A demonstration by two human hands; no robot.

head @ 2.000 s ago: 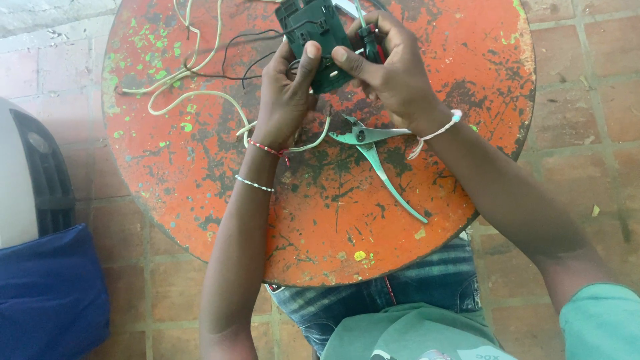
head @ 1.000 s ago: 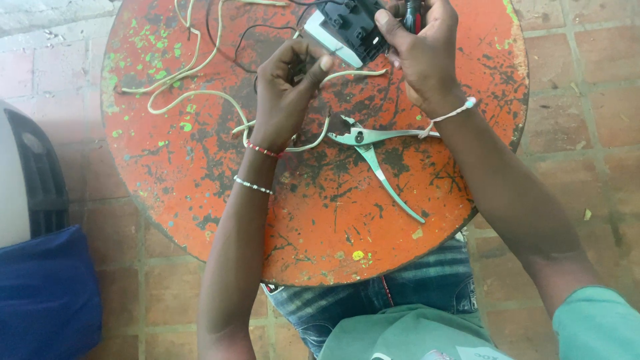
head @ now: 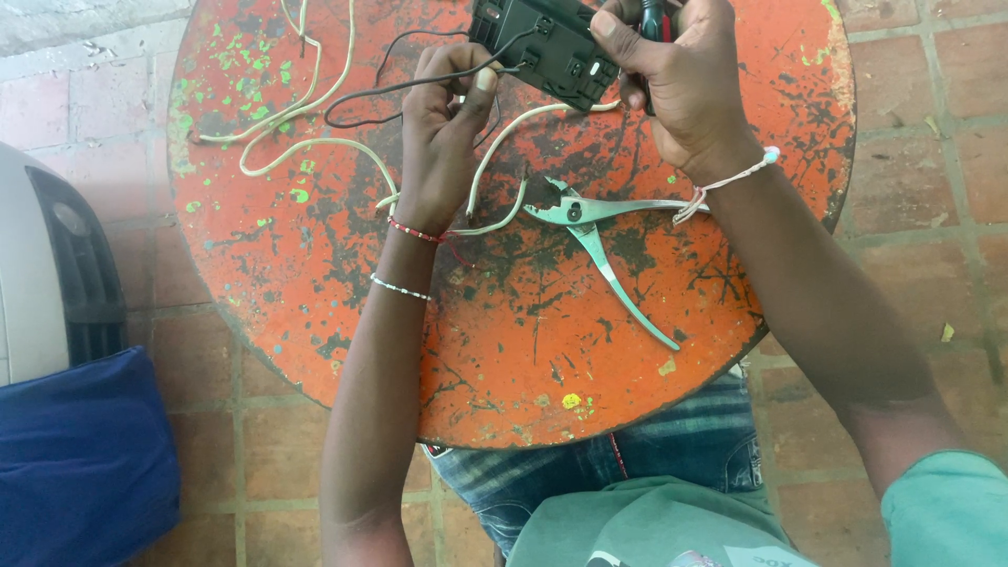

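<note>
A black plastic electrical wall plate (head: 551, 55), its back with terminals facing up, is at the top of the head view. My right hand (head: 681, 71) grips its right end and also holds a screwdriver with a black and red handle (head: 655, 27). At the plate's left, my left hand (head: 457, 110) pinches a dark wire (head: 394, 88) between thumb and fingertips near a terminal. Dark wires loop from the plate. Metal slip-joint pliers (head: 602, 216) lie with handles spread on the table below the plate. Cream-coloured cable (head: 504, 134) passes between my left hand and the pliers.
The round orange table (head: 520, 378) has chipped paint. More cream cable (head: 319, 94) curls across its left part. At the far left stand a white and dark object (head: 75, 236) and a blue cloth (head: 79, 457). Brick tiles (head: 906, 315) surround the table.
The plate was tilted with its white face partly showing a second ago; now its dark back faces up. My left hand has moved from its lower edge onto a dark wire.
</note>
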